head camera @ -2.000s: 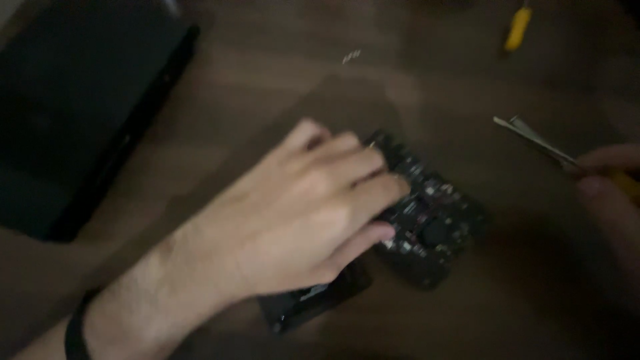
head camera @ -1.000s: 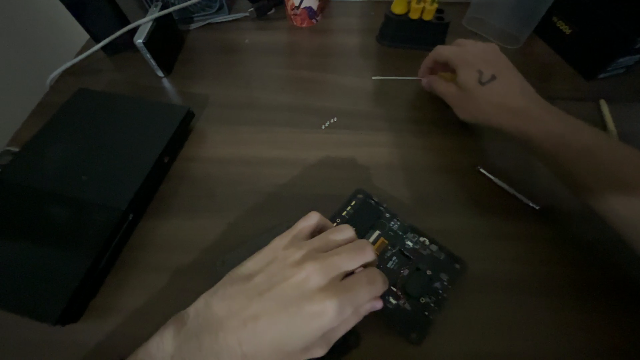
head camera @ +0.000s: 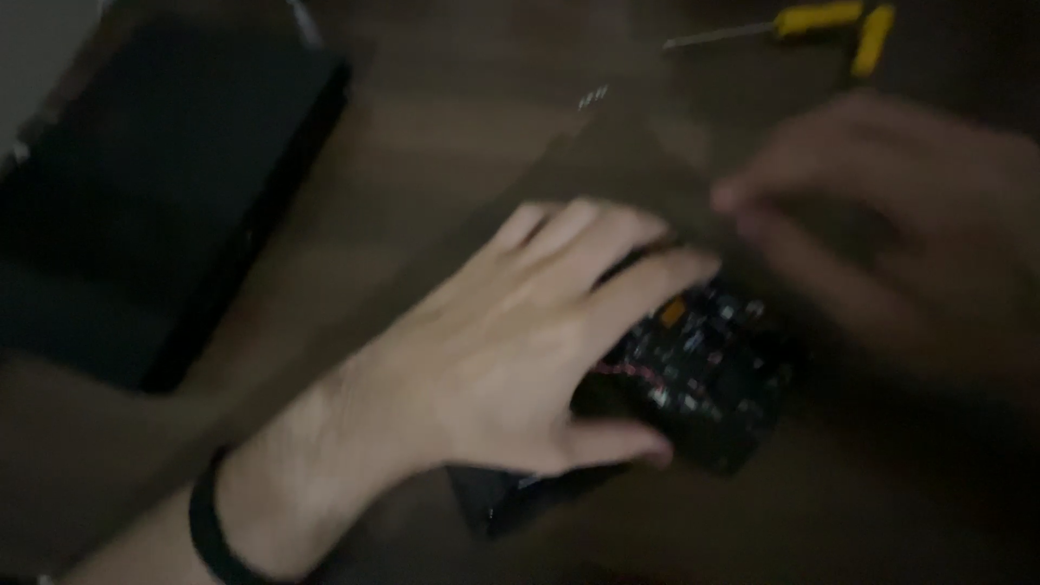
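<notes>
My left hand [head camera: 520, 341], with a black band on its wrist, lies over a dark circuit board [head camera: 715, 382]. Its index finger and thumb are spread at the board's left side; whether they grip it is hidden. An orange flat connector [head camera: 673, 312] and thin red wires [head camera: 630, 370] show on the board. Beneath the palm a black flat part [head camera: 520, 496] sticks out. To the right of the board, my right hand [head camera: 877, 219] is blurred, its thumb and index fingertips near each other, and nothing can be made out between them.
A screwdriver with a yellow handle [head camera: 816, 18] lies at the top right, beside another yellow handle [head camera: 873, 41]. Several tiny screws [head camera: 593, 97] rest on the wooden table beyond my left hand. A large black flat box-like device [head camera: 154, 195] lies at the left.
My right hand has come back from the far side of the table toward the board. The screwdriver it was at now lies apart from it. My left hand's fingers have spread. The view has tilted down.
</notes>
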